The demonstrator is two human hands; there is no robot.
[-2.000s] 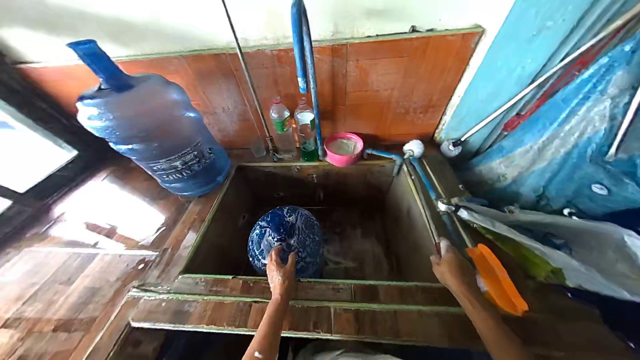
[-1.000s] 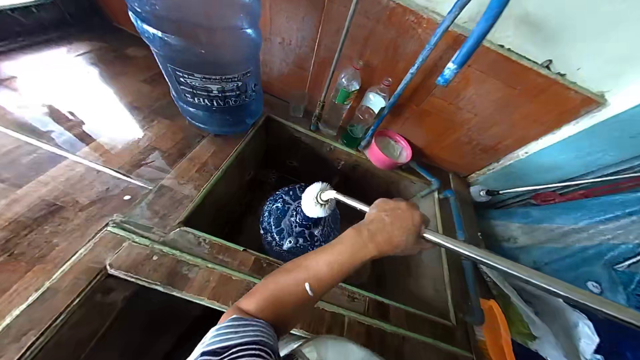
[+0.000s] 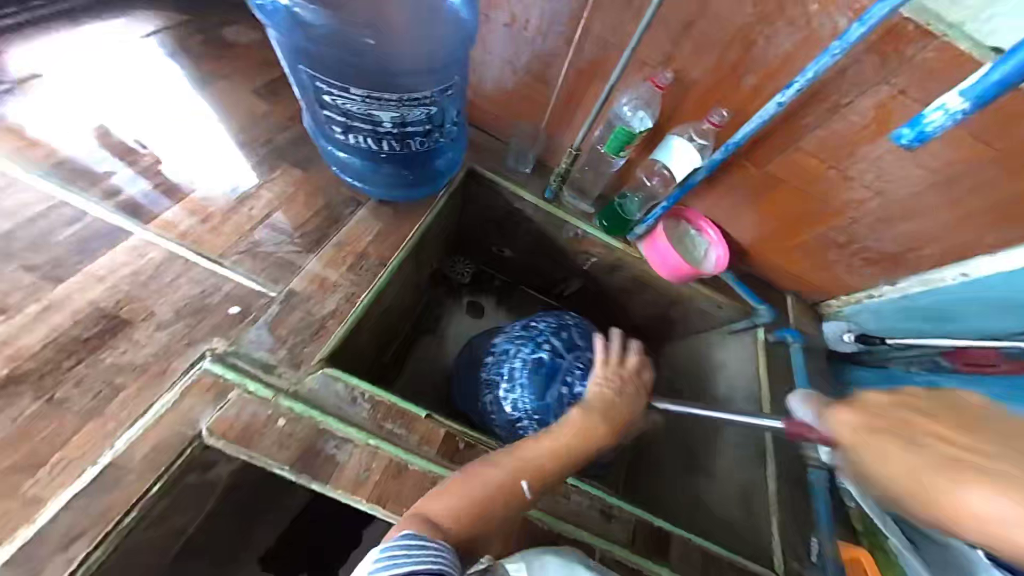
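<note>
A sudsy blue plastic water jug [image 3: 528,376] lies tilted in the tiled basin, its neck end toward the right and hidden behind my hand. My left hand [image 3: 620,380] rests on the jug's right end with its fingers spread. At the right edge my right hand [image 3: 928,456], blurred, grips the dark red handle [image 3: 808,432] of a metal rod [image 3: 716,413]. The rod runs left to the jug's neck end, and its far tip is hidden.
A large blue water jug [image 3: 384,104] stands on the tiled ledge. Two plastic bottles [image 3: 616,144], a pink tub [image 3: 684,244] and blue pipes [image 3: 768,120] line the basin's back edge. A drain [image 3: 459,270] shows in the basin floor. An orange object [image 3: 858,560] lies at lower right.
The jug in the basin has gone from upright to tilted. The rod, whose white brush head showed over the jug one second ago, now reaches to its neck end, and both hands are in view.
</note>
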